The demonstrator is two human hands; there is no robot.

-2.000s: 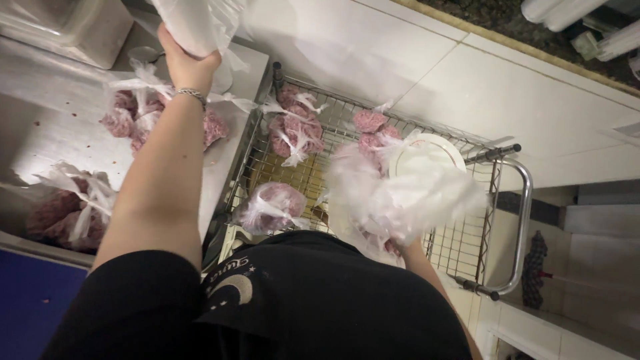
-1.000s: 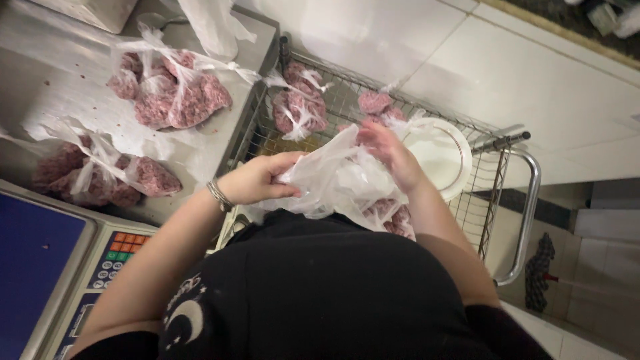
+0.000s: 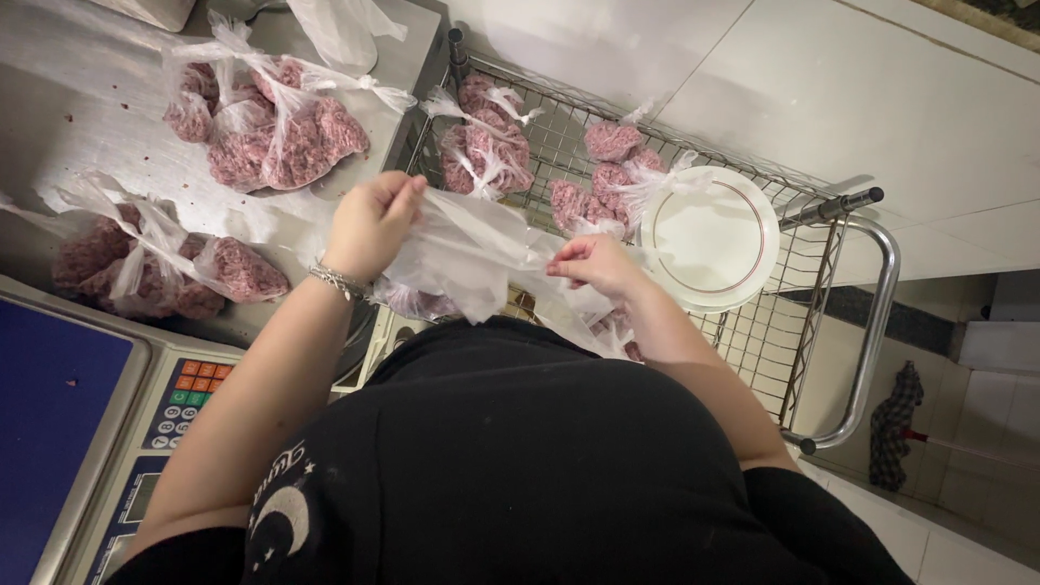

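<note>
My left hand (image 3: 378, 221), with a chain bracelet at the wrist, pinches one side of a thin translucent plastic bag (image 3: 463, 248). My right hand (image 3: 595, 264) pinches the other side, so the bag is stretched between them in front of my body. Beneath and beyond it, knotted bags of ground meat (image 3: 487, 150) lie in a wire cart. Another group of meat bags (image 3: 609, 179) is just past my right hand, beside a stack of white plates (image 3: 711, 236). More meat bags, partly hidden, lie under the stretched bag and near my right forearm.
Bagged ground meat (image 3: 284, 134) lies on the steel counter (image 3: 325, 28) at left, with a nearer group (image 3: 166, 264) by the scale (image 3: 150, 382). A bundle of plastic bags (image 3: 333, 32) lies at the counter's far edge. The wire cart (image 3: 756, 341) has a metal handle (image 3: 877, 325).
My left hand has come back from the roll or bundle of bags on the counter to the bag in front of me. The bag, bunched between my hands a second ago, is now drawn out flatter.
</note>
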